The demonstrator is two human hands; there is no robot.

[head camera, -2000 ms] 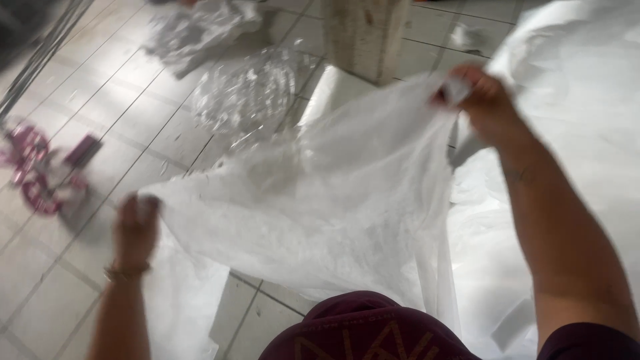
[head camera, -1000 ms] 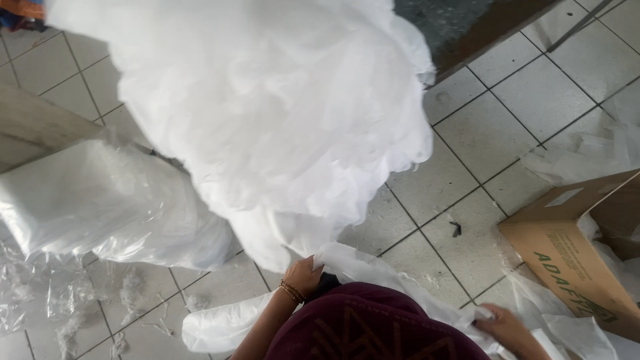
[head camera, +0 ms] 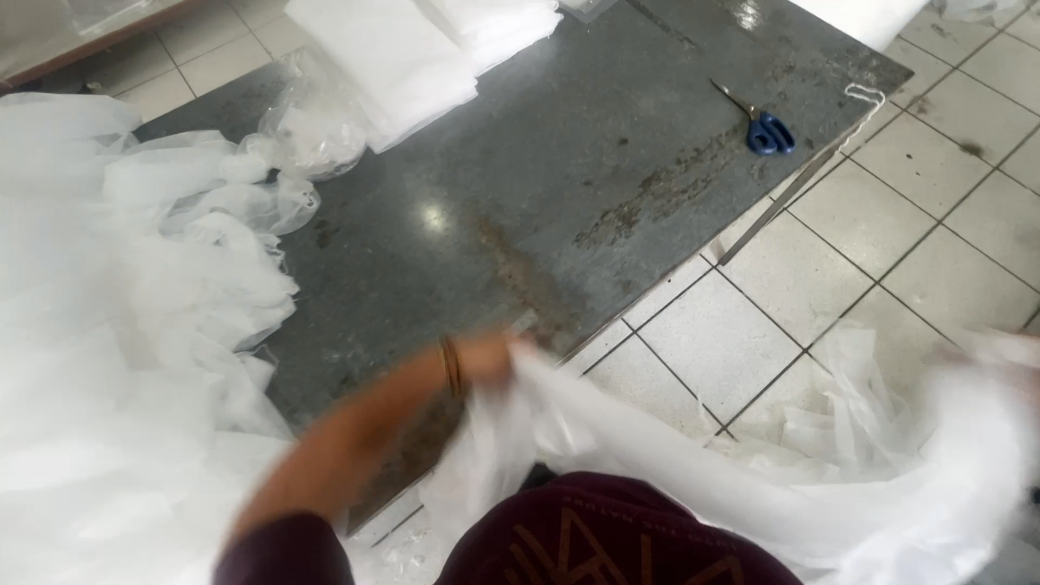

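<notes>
A length of thin white sheet material [head camera: 699,463] stretches across the front of my dark red shirt. One end is gripped in my left hand [head camera: 491,357], which is blurred and sits over the near edge of the grey table [head camera: 422,244]. At the right edge of the view my right hand [head camera: 1020,366] shows only in part, strongly blurred, at the other end of the sheet; its fingers cannot be made out. A large heap of the same white material [head camera: 122,325] lies to the left of my left arm.
Blue-handled scissors [head camera: 768,132] lie on the table near its far right corner. Folded white sheets [head camera: 398,65] and a clear plastic bag [head camera: 313,122] are at the table's back left. White scraps [head camera: 845,406] lie on the tiled floor [head camera: 959,236]. A white cord [head camera: 869,101] hangs at the table's edge.
The view has swung strongly, bringing the table and scissors into sight. Both hands have moved apart since one second ago, with the white sheet now spread between them.
</notes>
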